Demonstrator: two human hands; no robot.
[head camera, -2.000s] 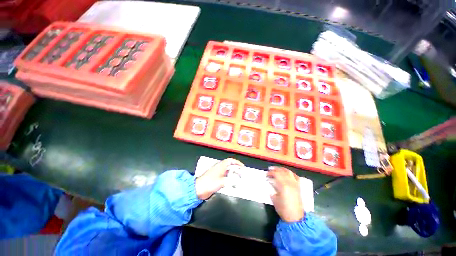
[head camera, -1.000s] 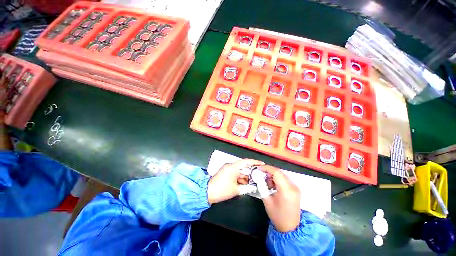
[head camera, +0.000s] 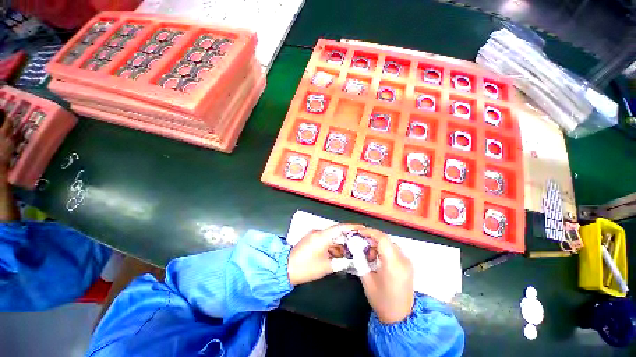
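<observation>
My left hand (head camera: 317, 255) and my right hand (head camera: 390, 277) meet over a white paper sheet (head camera: 436, 268). Between them they hold a small silver-grey ring-shaped part (head camera: 357, 244). A soft white cloth or wipe (head camera: 360, 259) lies over the part and between the fingers. The fingertips partly hide the part. Beyond the hands lies a red-orange foam tray (head camera: 335, 194) with square pockets. Most pockets hold one squarish metal ring; one pocket at its left is empty.
Stacked foam trays (head camera: 157, 124) stand at left, with thin pale loops (head camera: 77, 192) nearer. At right are a yellow bin (head camera: 592, 256), white discs (head camera: 532, 311), a dark blue round object (head camera: 615, 321), a slim tool (head camera: 487, 264) and a plastic bag (head camera: 551, 84). Another person's blue sleeve (head camera: 52, 265) shows at left.
My hands were apart on the paper two seconds ago; they came together around the part and white cloth. Since one second ago they have barely moved. The view has shifted.
</observation>
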